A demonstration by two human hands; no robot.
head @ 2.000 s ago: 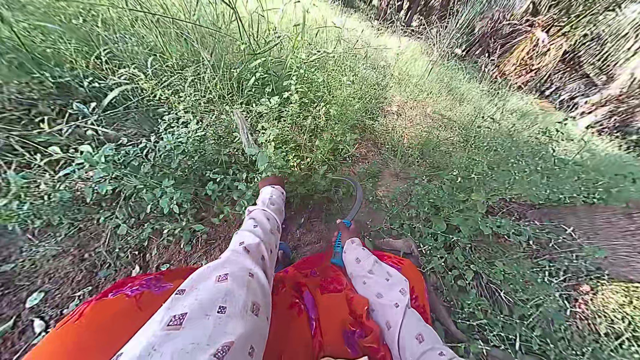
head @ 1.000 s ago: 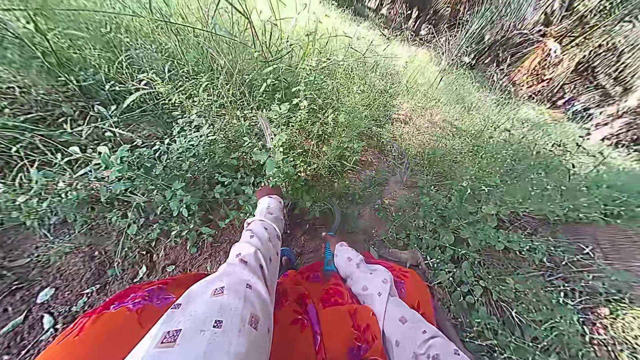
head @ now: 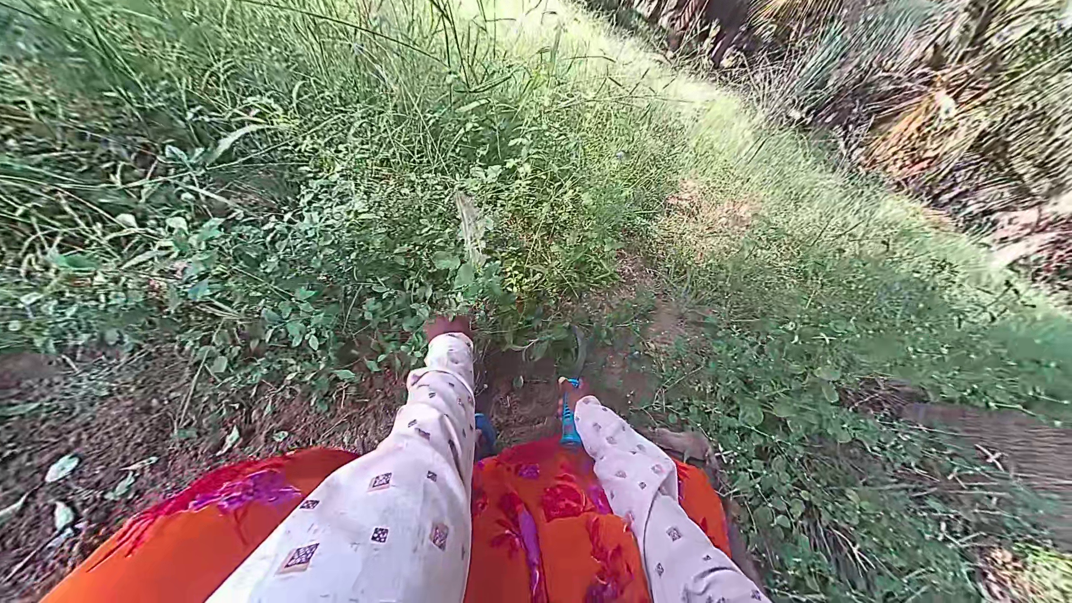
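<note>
My right hand is closed around the blue handle of a sickle, whose curved grey blade points away from me over bare soil and low stems. My left hand reaches into the leafy green weeds; its fingers are hidden by leaves, so what they hold cannot be told. Both arms are in white sleeves with small printed squares. Beneath them lies orange cloth with red and purple flowers, over my lap.
Tall grass rises beyond the weeds. Brown soil with fallen leaves is at the left. Dry palm-like fronds stand at the upper right, and low plants spread on the right.
The sickle in my right hand has moved; its blade showed as a wider curve two seconds ago and looks narrower now. My left hand stays at the weeds.
</note>
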